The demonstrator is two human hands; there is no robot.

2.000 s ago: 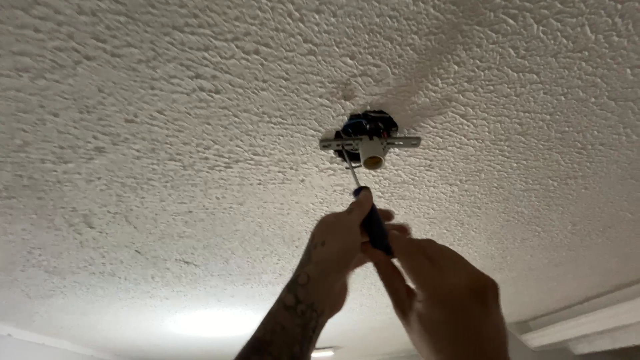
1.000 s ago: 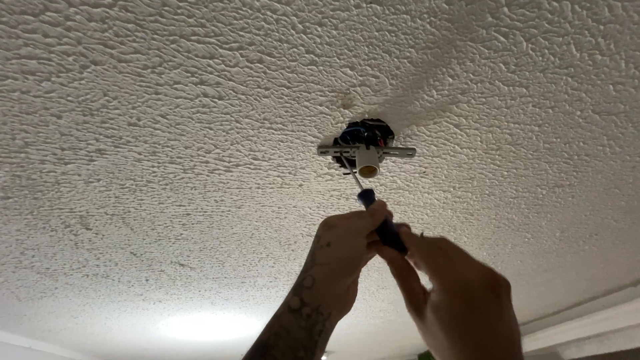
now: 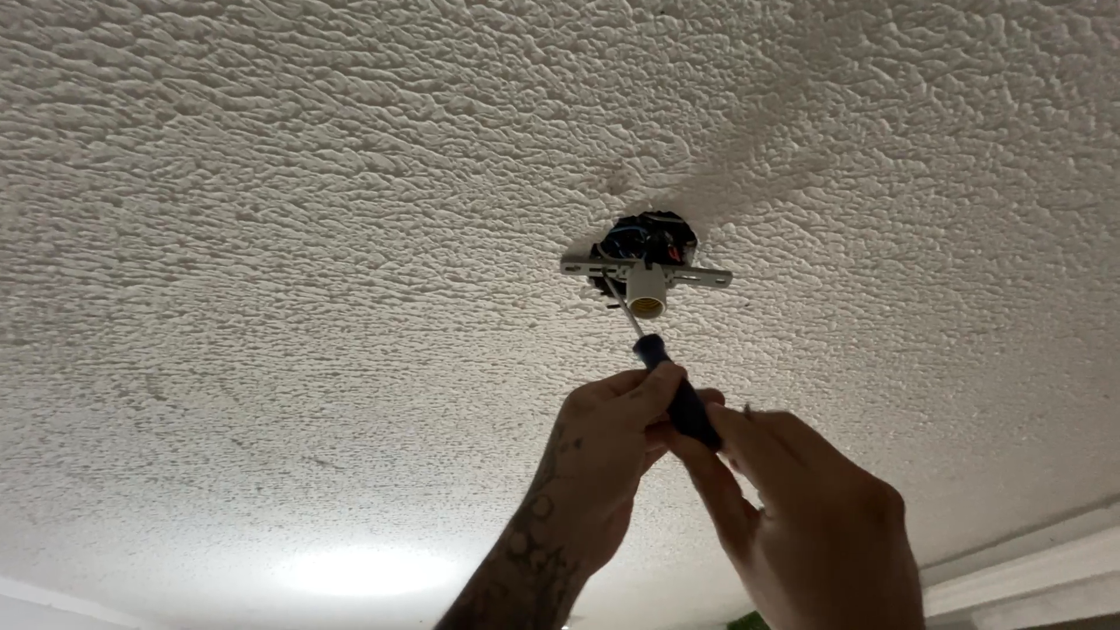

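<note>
A screwdriver (image 3: 684,404) with a dark blue handle slants up toward a metal mounting bar (image 3: 700,277) below a rough hole (image 3: 656,234) in the ceiling. My left hand (image 3: 612,437) grips the upper part of the handle. At the lower end of the handle, the fingers and thumb of my right hand (image 3: 801,507) close around it. The screwdriver's tip meets the left part of the bar; its exact seat is too small to tell. A white lamp socket (image 3: 647,290) hangs from the middle of the bar, its mouth down. Blue, red and dark wires (image 3: 623,234) show inside the hole.
A textured white ceiling (image 3: 306,262) surrounds the hole. Moulding (image 3: 1032,560) runs along the lower right edge. Bright light falls on the ceiling at lower left. A bit of something green (image 3: 748,621) shows at the bottom edge.
The view has shifted slightly. Both hands stay on the screwdriver, and its tip remains at the left part of the bar.
</note>
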